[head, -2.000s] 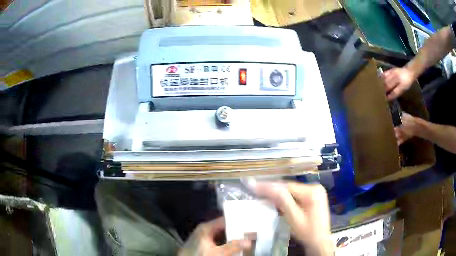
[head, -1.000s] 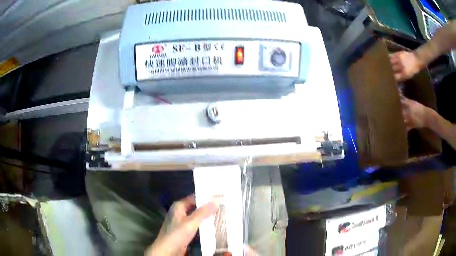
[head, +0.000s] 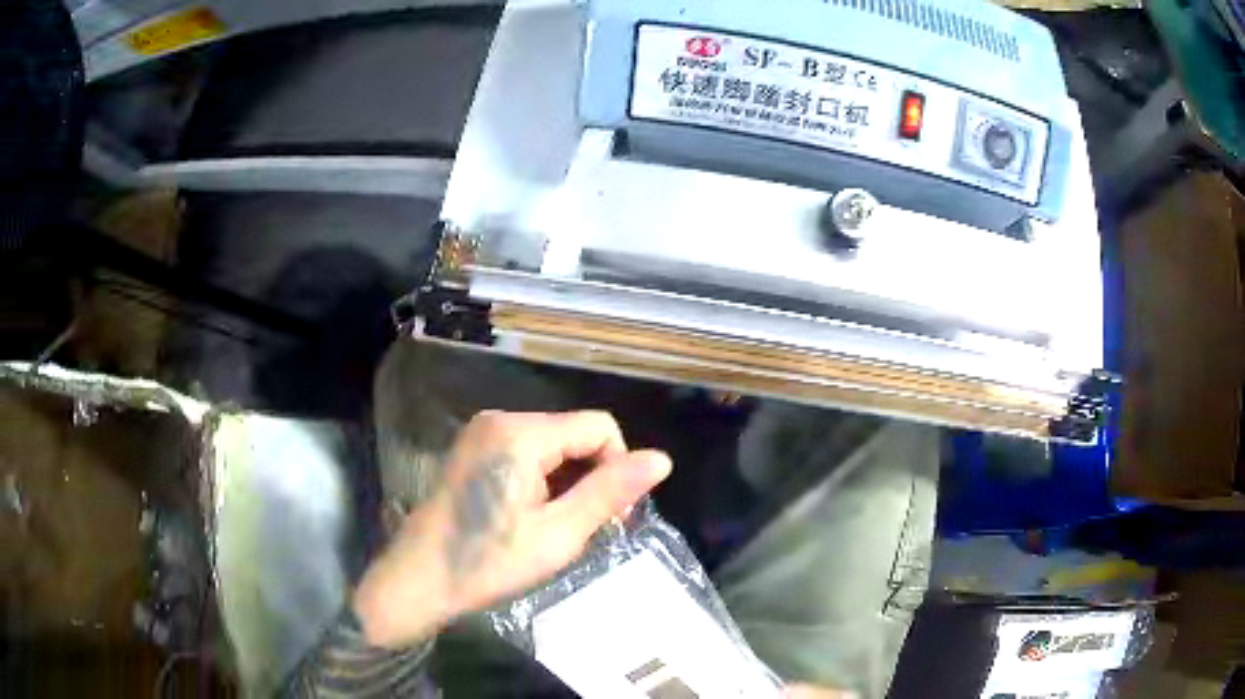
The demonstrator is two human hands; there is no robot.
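Observation:
The white product box lies in a clear plastic bag below the sealer, over the wearer's lap. My left hand pinches the bag's upper end between thumb and finger. My right hand shows only as a small bit of finger at the bottom edge, by the box's lower right side; its grip is hidden. The pale blue foot-pedal impulse sealer has its red switch lit. Its white sealing bar with a round knob lies along the front. The bag is apart from it.
A supply carton with bagged white boxes is at the lower right. A brown carton stands at the right beside a bright blue stool. A white machine with a yellow label is at the upper left.
The view has swung left, so the sealer sits further right and tilted. The bagged box has come away from the sealer's front edge. My left hand has moved from the box to the bag's end.

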